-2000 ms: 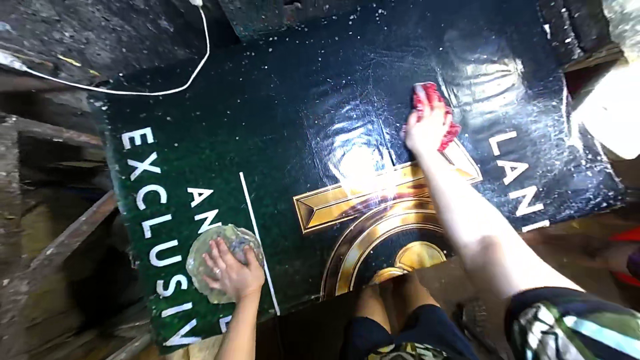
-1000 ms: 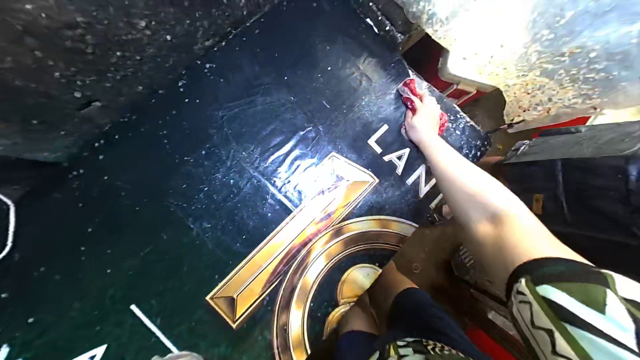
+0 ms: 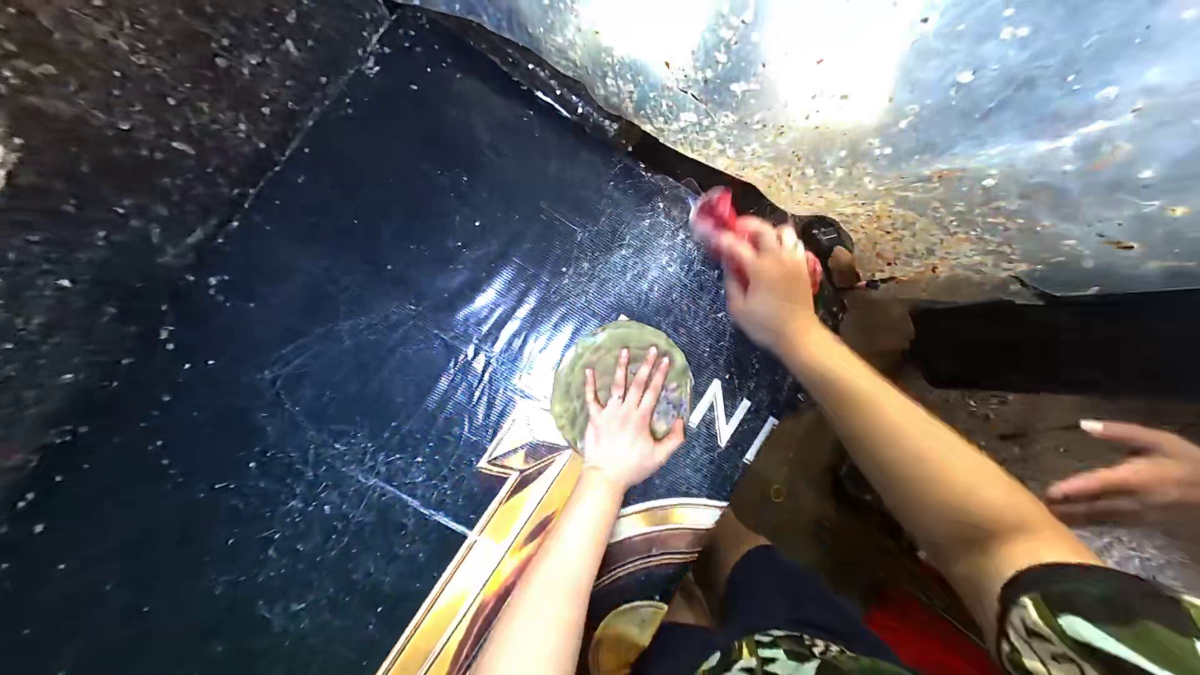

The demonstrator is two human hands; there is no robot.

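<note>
My left hand (image 3: 630, 422) lies flat, fingers spread, on a round greenish pad (image 3: 591, 375), whose material I cannot tell. The pad rests on a dark printed vinyl sheet (image 3: 375, 234) with gold shapes and white letters. My right hand (image 3: 773, 281) grips a bunched red cloth (image 3: 717, 220) near the sheet's right edge, up and to the right of the pad. The hand and cloth are slightly blurred. Bright glare and fine scratches or wrinkles show on the sheet left of the pad.
Another person's hand (image 3: 1130, 473) reaches in at the right edge. A speckled, shiny sheet (image 3: 984, 141) spans the upper right, beside a black strip (image 3: 1059, 342). Dark speckled ground (image 3: 122, 122) lies at the upper left. My knees are below the sheet's near edge.
The view has shifted. My left hand and the round pad, over the green part near the white line two seconds ago, are now beside the white letters at the right. The red cloth stays in my right hand.
</note>
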